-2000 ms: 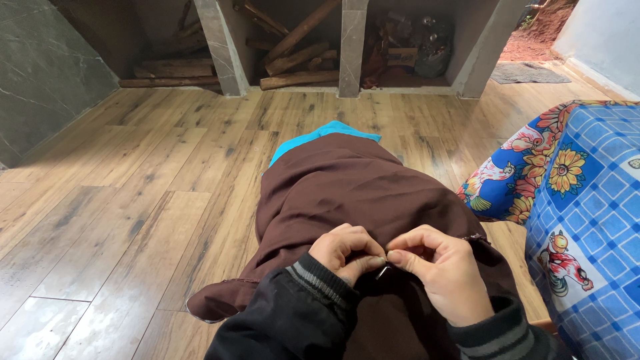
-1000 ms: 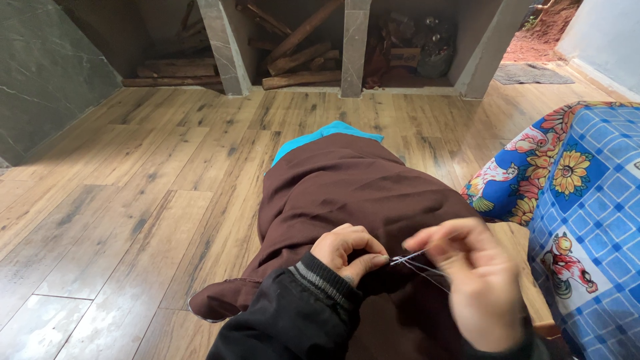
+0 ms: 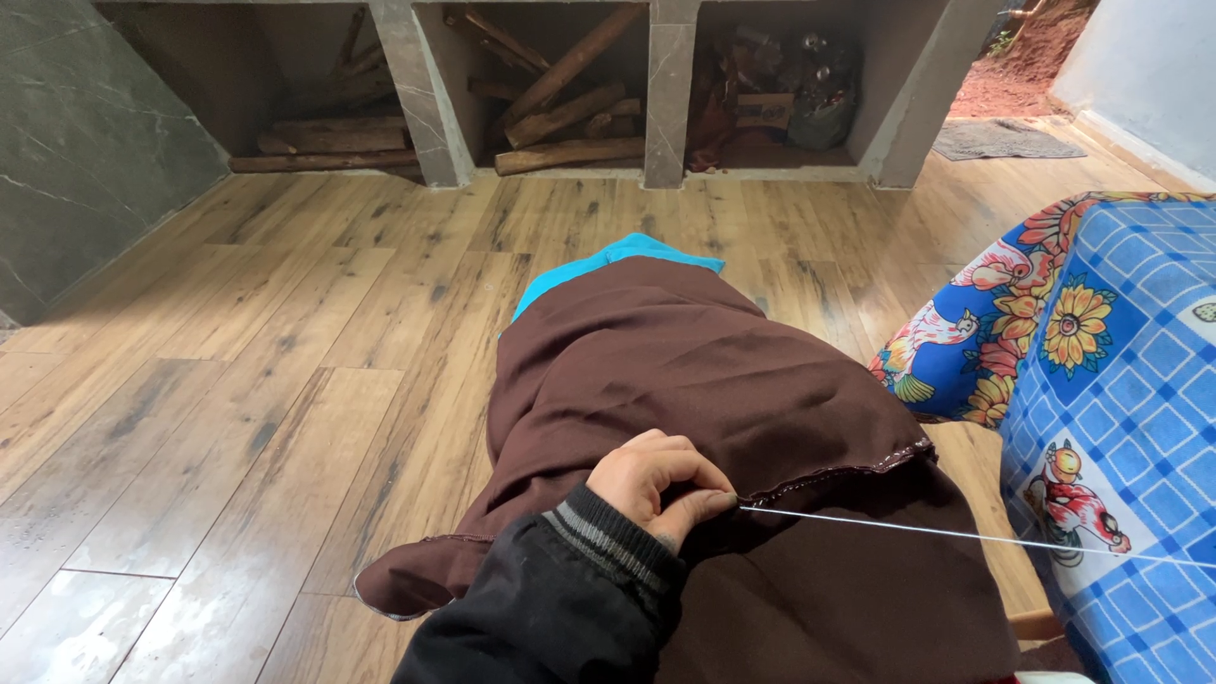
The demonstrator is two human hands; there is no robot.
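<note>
Brown fabric (image 3: pixel 684 380) lies draped over my lap, with a turquoise cloth (image 3: pixel 635 249) showing at its far end. My left hand (image 3: pixel 660 484) pinches the stitched edge (image 3: pixel 836 472) of the brown fabric between thumb and forefinger. From those fingertips a white thread (image 3: pixel 950 532) runs taut to the right and leaves the view at the right edge. My right hand is outside the frame, so what it holds cannot be seen. No needle shows.
At the right, a table bears a blue checked tablecloth (image 3: pixel 1121 380) with flowers and birds. Part of a wooden seat (image 3: pixel 978 494) shows beside the fabric. Ahead, firewood logs (image 3: pixel 570 114) fill low compartments above the wood-look floor (image 3: pixel 285 313). A grey mat (image 3: pixel 1007 139) lies by the doorway.
My right hand has moved away from beside the left and out of view to the right. The white thread, looped between the hands one second ago, is now stretched straight.
</note>
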